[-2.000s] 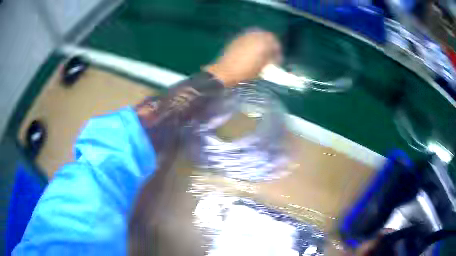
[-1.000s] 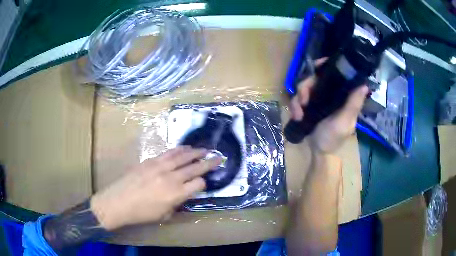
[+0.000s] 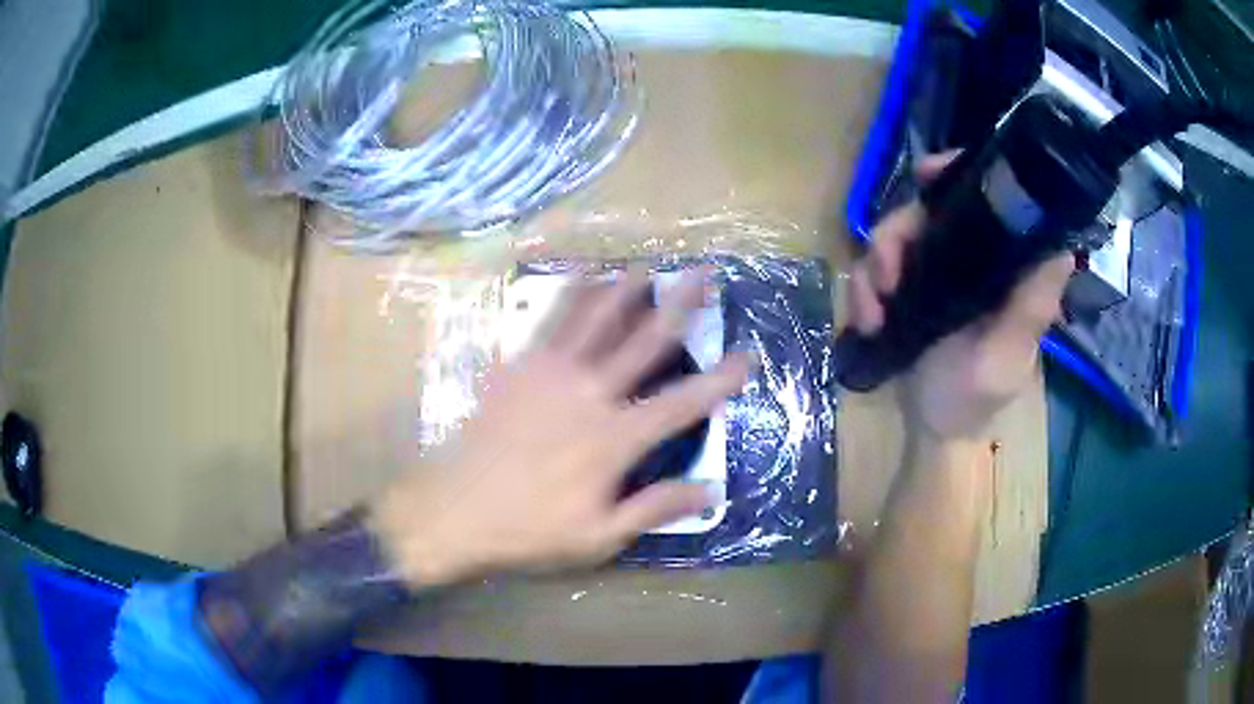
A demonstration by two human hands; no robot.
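My left hand (image 3: 550, 426) is spread, palm down, over the white holding fixture (image 3: 706, 468) and is blurred. Under its fingers part of a black round lamp housing (image 3: 667, 447) shows; its middle and neck are hidden. My right hand (image 3: 970, 330) is closed around the thick black electric screwdriver (image 3: 983, 227), to the right of the fixture. The screwdriver's front end points down and left towards the cardboard, apart from the fixture. The fixture sits on a dark base (image 3: 784, 413) covered in shiny clear wrap.
A clear cord coil (image 3: 468, 131) lies behind the fixture on the brown cardboard sheet (image 3: 151, 316). A blue-rimmed parts tray (image 3: 880, 131) with the metal screw feeder (image 3: 1114, 268) stands at right. A black housing (image 3: 21, 461) lies at far left. Blue crates show at the front edge.
Since one second ago, my left hand has moved from the housing's middle to spread over the upper fixture. My right hand still holds the screwdriver. The whole view has shifted a little.
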